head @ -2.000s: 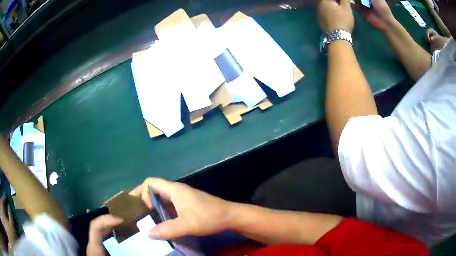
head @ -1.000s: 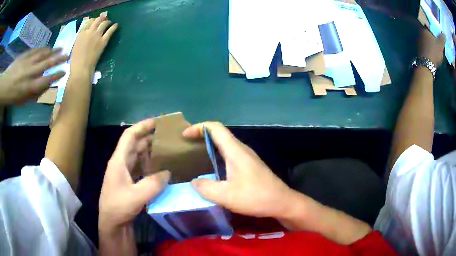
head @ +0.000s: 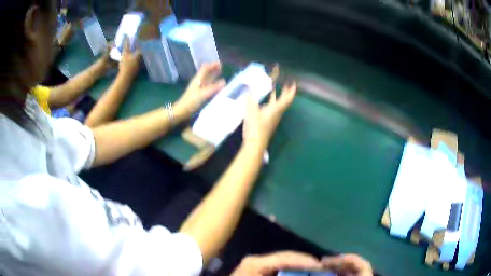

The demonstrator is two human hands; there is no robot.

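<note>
At the bottom edge, my left hand (head: pixel 277 261) and my right hand (head: pixel 349 264) are close together, both cut off by the picture's edge. They hold a carton (head: pixel 306 273), of which only a thin blue-grey strip shows between them. Its flaps and the rest of its body are out of the picture. On the right, overlapping white and light blue carton blanks (head: pixel 410 186) with brown edges lie on the green bench.
A neighbour in a white shirt (head: pixel 107 221) on the left handles a white carton blank (head: pixel 223 116) on the green bench (head: pixel 317 161). Erected cartons (head: pixel 195 46) stand beyond. Farther left, another person's hands hold a carton (head: pixel 127 35). A raised rail (head: pixel 344 97) runs behind.
The view has swung left, so the blanks now lie at the far right and the neighbour fills the left. My hands and the carton have dropped to the bottom edge.
</note>
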